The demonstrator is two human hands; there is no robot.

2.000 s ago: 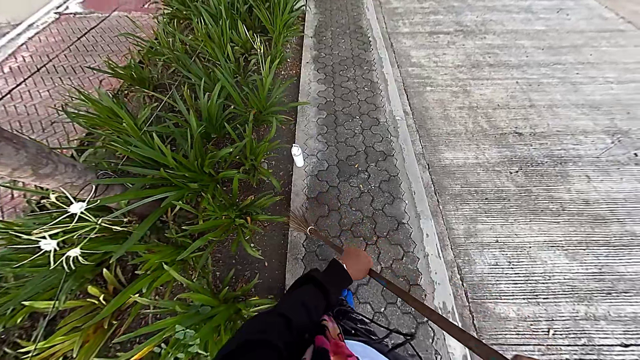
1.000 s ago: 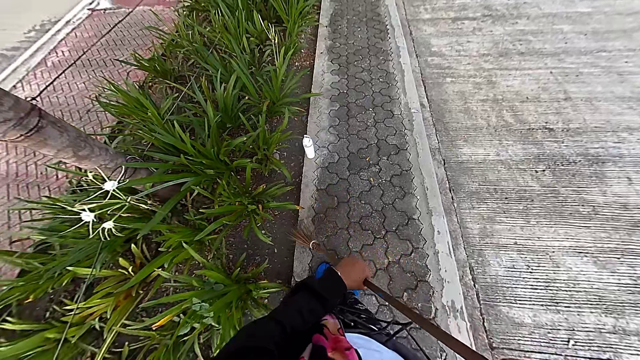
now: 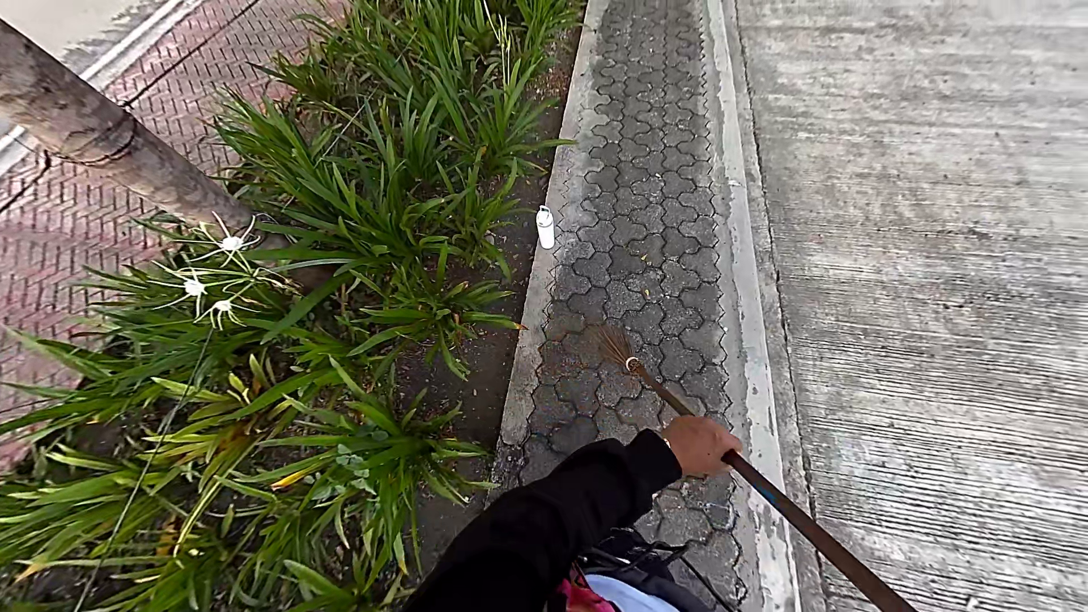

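My left hand (image 3: 701, 445), below a black sleeve, is closed around the long wooden handle of a stick broom (image 3: 659, 387). The handle slants from the lower right up to a pale ring that binds the thin brown bristles. These bristles lie over the grey paver walkway (image 3: 650, 212), their tips pointing up and left. A white bottle (image 3: 545, 228) with a looped lid stands on the curb at the walkway's left edge, beyond the bristles. My right hand is out of view.
Strappy green plants (image 3: 408, 187) with white flowers (image 3: 231, 244) fill the bed on the left, where a tree trunk (image 3: 110, 136) leans in. A ribbed concrete roadway (image 3: 918, 255) runs along the right. A bag with dark straps (image 3: 637, 552) hangs near my body.
The broom's bristles have moved right, from the walkway's left curb onto the pavers. My left hand has stayed closed on the handle and is farther right.
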